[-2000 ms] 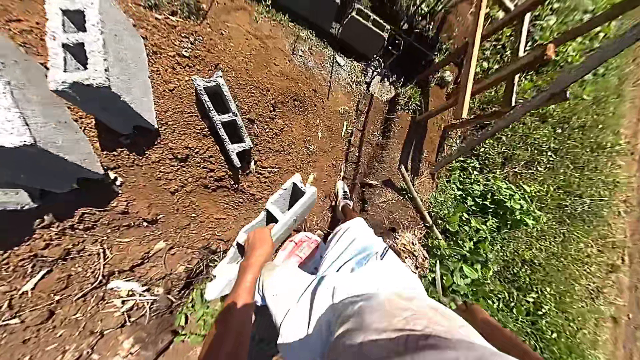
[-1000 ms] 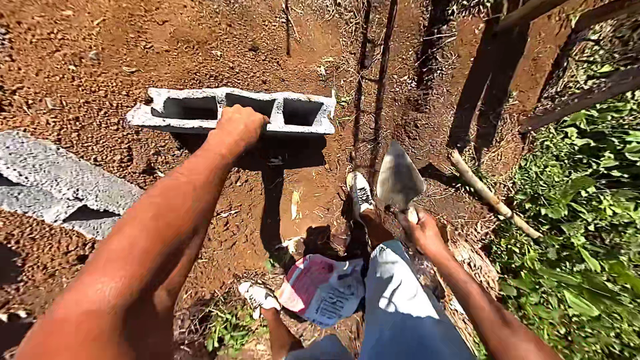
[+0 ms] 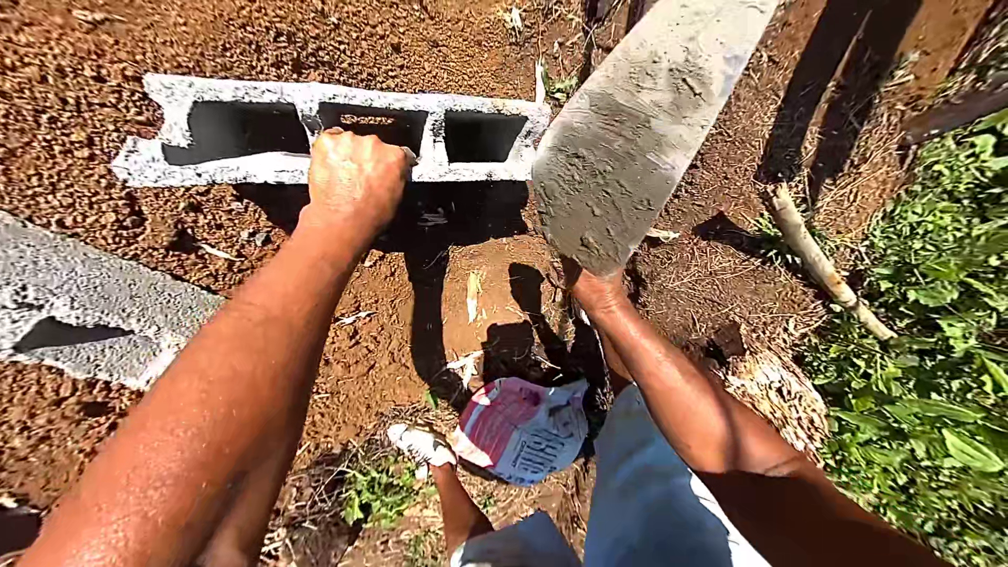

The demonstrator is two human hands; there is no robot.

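My left hand (image 3: 358,177) grips a wall of a concrete hollow block (image 3: 488,171) beside its middle opening. The block lies crosswise in view above the soil, its openings facing me and its shadow below it. My right hand (image 3: 594,287) is closed at the near end of a masonry trowel (image 3: 646,126); the handle is hidden behind the blade. Broad and smeared with grey mortar, the blade stands close to the camera, its edge overlapping the block's right end in view.
Another concrete block (image 3: 94,291) lies at the left on reddish soil. A printed sack (image 3: 524,429) lies beside my shoe (image 3: 421,443). To the right are a wooden stick (image 3: 827,264) and green plants (image 3: 937,354), with post shadows across the ground above.
The trowel has risen toward the camera since one second ago. My left hand keeps its grip on the block. Two seconds ago the block was held low beside my leg, and the view has turned.
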